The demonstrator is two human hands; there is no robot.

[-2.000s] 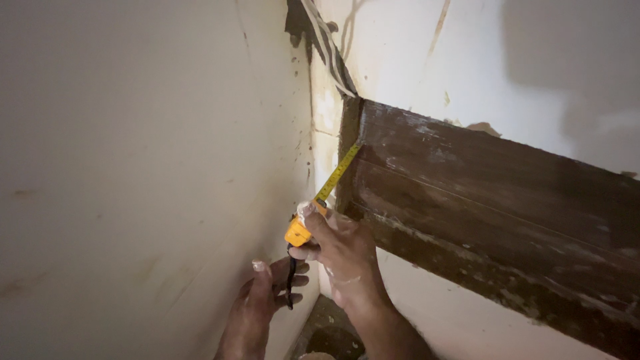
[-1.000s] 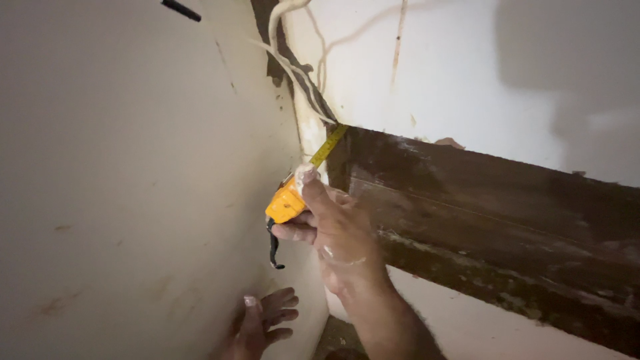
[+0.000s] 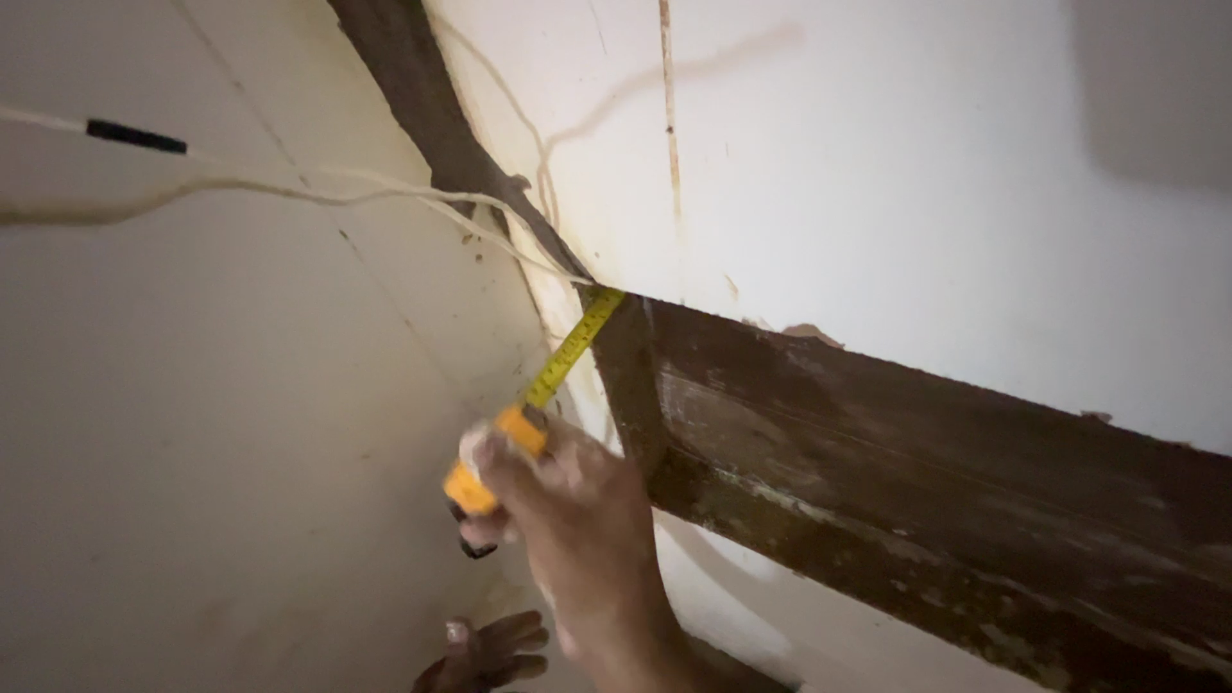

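My right hand (image 3: 577,520) grips the orange case of a tape measure (image 3: 470,489), its thumb lying over the case; fingers and case are blurred. A short length of yellow tape blade (image 3: 575,348) runs up and right from the case to the top corner of a dark wooden frame (image 3: 630,385), where its end meets the upper edge. A black strap (image 3: 476,551) hangs at the lower end of the case. Below, at the bottom edge, my left hand (image 3: 491,654) shows in part, fingers spread, holding nothing, near the left wall.
Pale cables (image 3: 385,197) cross the left wall (image 3: 241,414) to the corner, one bearing a black sleeve (image 3: 137,137). A dark strip (image 3: 414,96) climbs from the corner. The dark wooden recess (image 3: 895,462) extends right along the white wall (image 3: 866,173).
The blade's end has moved from inside the recess up to the frame's top corner. My left hand, near the strap two seconds ago, is now lower and apart from it. The view has shifted upward.
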